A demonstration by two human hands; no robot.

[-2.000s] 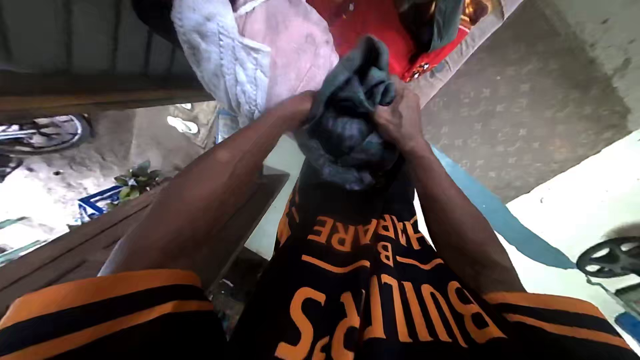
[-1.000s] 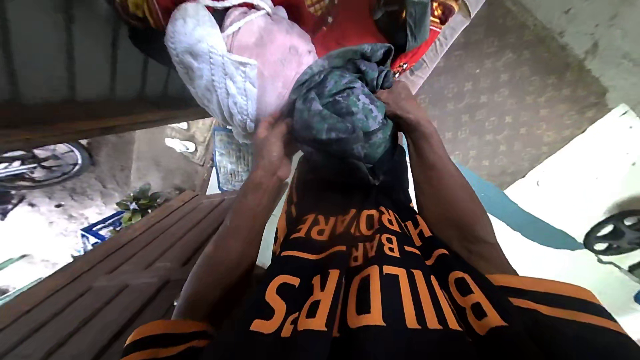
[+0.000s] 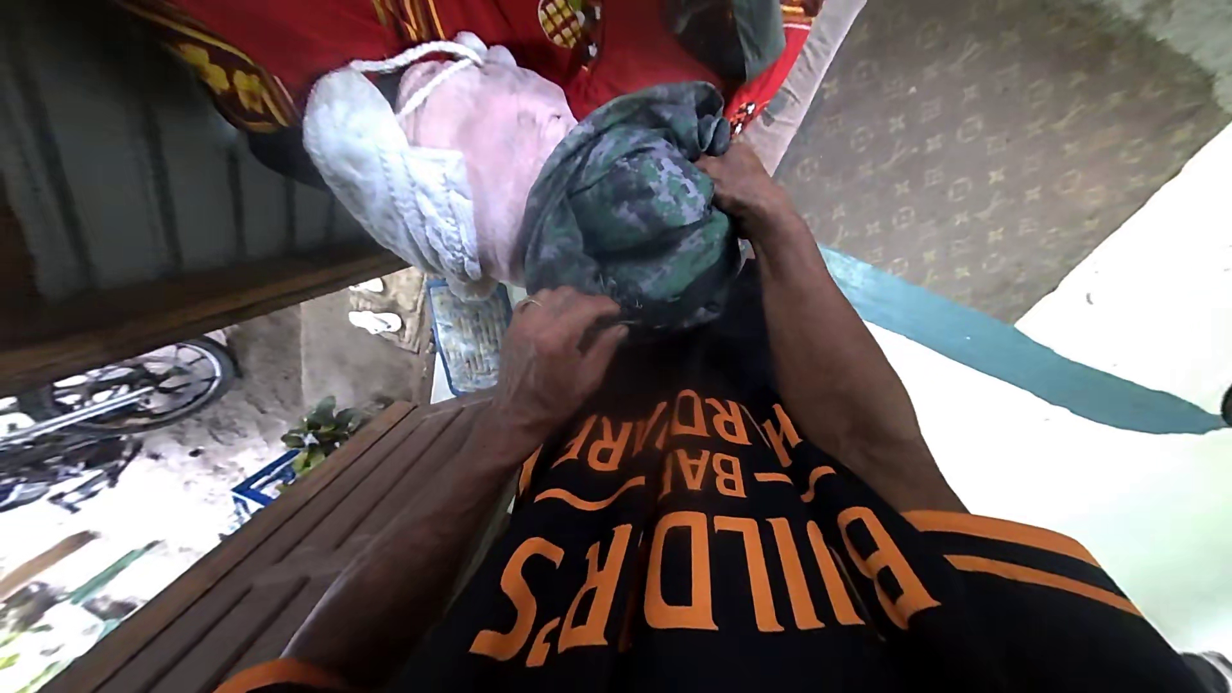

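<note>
A bunched green camouflage-patterned cloth (image 3: 640, 207) is held close in front of my dark shirt. My right hand (image 3: 746, 188) grips its upper right edge. My left hand (image 3: 563, 346) has its fingertips on the cloth's lower left rim, thumb and fingers pinched at the edge; a ring shows on one finger. Just left of the cloth, and touching it, lies a pink and white fabric item (image 3: 491, 144) with a white knitted part and a white cord. Behind these spreads a red patterned cloth (image 3: 635, 58). What is inside the bunched folds is hidden.
A brown wooden door (image 3: 318, 520) stands at lower left, with a motorcycle wheel (image 3: 154, 385), a potted plant (image 3: 322, 433) and white slippers (image 3: 375, 321) beyond it. A small mat (image 3: 472, 337) lies past my left wrist. Patterned brown flooring (image 3: 982, 144) is at right.
The camouflage cloth was tightly bunched at first and is now spread wider and rounder. My left hand has moved from its upper left side down to its lower left rim.
</note>
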